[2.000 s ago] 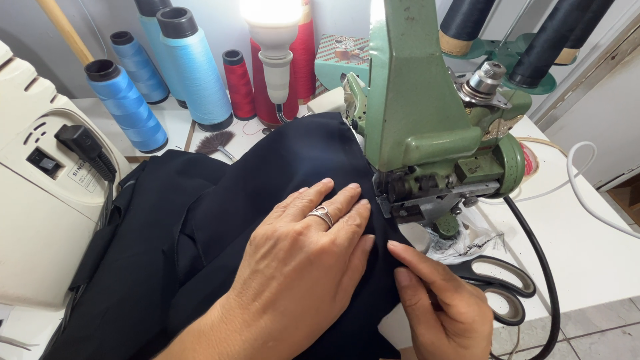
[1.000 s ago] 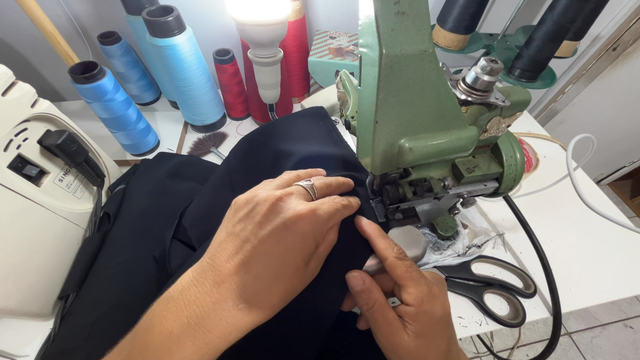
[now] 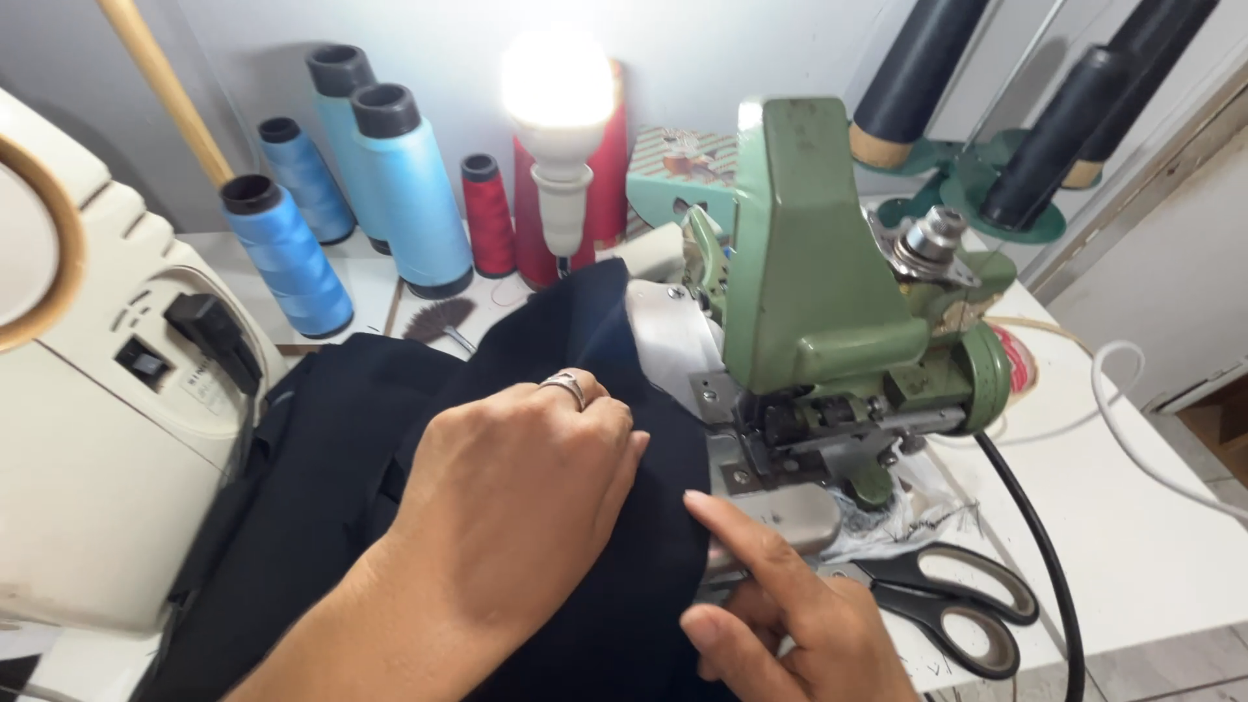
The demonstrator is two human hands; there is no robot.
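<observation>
Dark navy fabric (image 3: 604, 595) spreads across the middle, its right edge lying along the metal plate of a green overlock sewing machine (image 3: 829, 244). My left hand (image 3: 517, 497), with a ring on one finger, rests on the fabric, its fingers curled; whether they pinch any cloth cannot be told. To its right, my right hand (image 3: 799, 604) has its index fingertip at the fabric's edge, the thumb apart below it. Just beyond that hand lie black-handled scissors (image 3: 951, 604), their blades partly hidden.
A white sewing machine (image 3: 107, 419) stands at the left. Behind the fabric are blue thread cones (image 3: 414, 195), a red thread spool (image 3: 487, 214), a lit bulb (image 3: 561, 97) and a small brush (image 3: 439, 319). Dark thread cones (image 3: 1053, 136) rise at the back right; a black cable (image 3: 1038, 556) curves beside the scissors.
The fabric edge has shifted, and the machine's light metal plate shows beside it. My left hand's fingers, spread at first, are now curled. My right index finger and thumb have moved apart since one second ago.
</observation>
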